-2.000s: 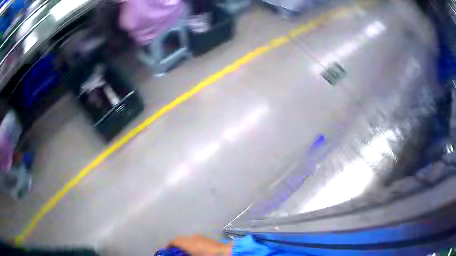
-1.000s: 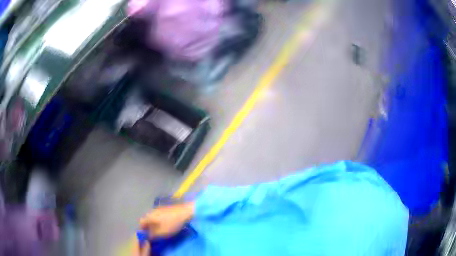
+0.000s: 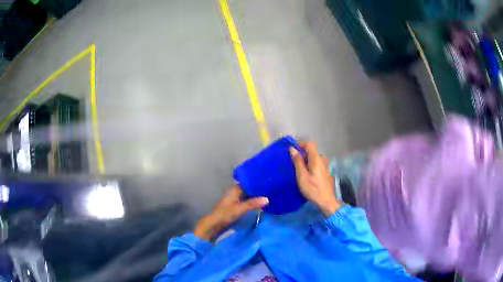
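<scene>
A deep blue cloth point(image 3: 273, 175), folded into a flat pad, is held in front of my body, above the floor. My left hand point(image 3: 227, 210) grips its lower left side with the thumb on top. My right hand point(image 3: 316, 177) grips its right side, thumb on the upper face. The fingers under the cloth are hidden. Both sleeves are light blue.
The grey floor point(image 3: 165, 82) has yellow lines point(image 3: 246, 80). A person in a pink garment point(image 3: 419, 193) is close on the right. Dark green crates point(image 3: 63, 132) stand at left. A dark, shiny surface point(image 3: 71, 204) is at lower left, blurred.
The view has swung round to another part of the floor. Before, one hand held a bunched blue item low in the picture; now both hands hold the cloth as a flat pad.
</scene>
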